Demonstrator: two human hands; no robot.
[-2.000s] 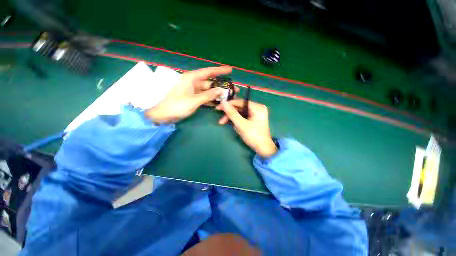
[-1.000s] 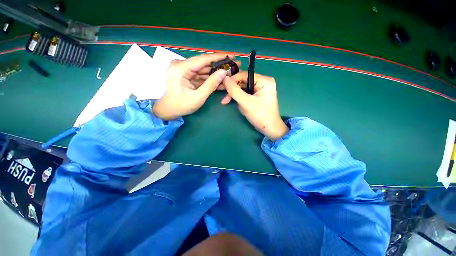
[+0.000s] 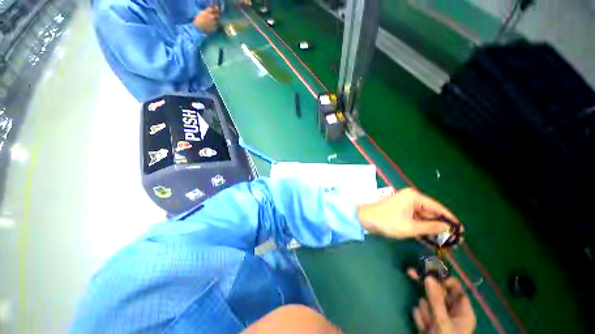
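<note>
My left hand (image 3: 408,215) reaches out at the lower right and holds a round device unit (image 3: 447,237) at its fingertips, with a white or silver part and dark rim showing. My right hand (image 3: 445,305), partly cut off by the bottom edge, is just below it. Its fingertips hold a small, shiny, dark-edged part (image 3: 433,265), blurred, so I cannot tell exactly what it is. The two items are very close together; I cannot tell if they touch. The black stick is not clearly visible.
White paper (image 3: 326,175) lies beside my left sleeve. Stacked parts (image 3: 331,119) stand by the metal post (image 3: 353,65). A waste bin (image 3: 189,147) is left of the bench. Another person in blue (image 3: 153,49) works farther along. Black trays (image 3: 522,111) stand beyond the belt; a black disc (image 3: 522,284) lies on it.
The view has swung left, bringing the bin and the other person into sight. My hands have moved slightly apart, and a shiny part now shows at my right fingertips.
</note>
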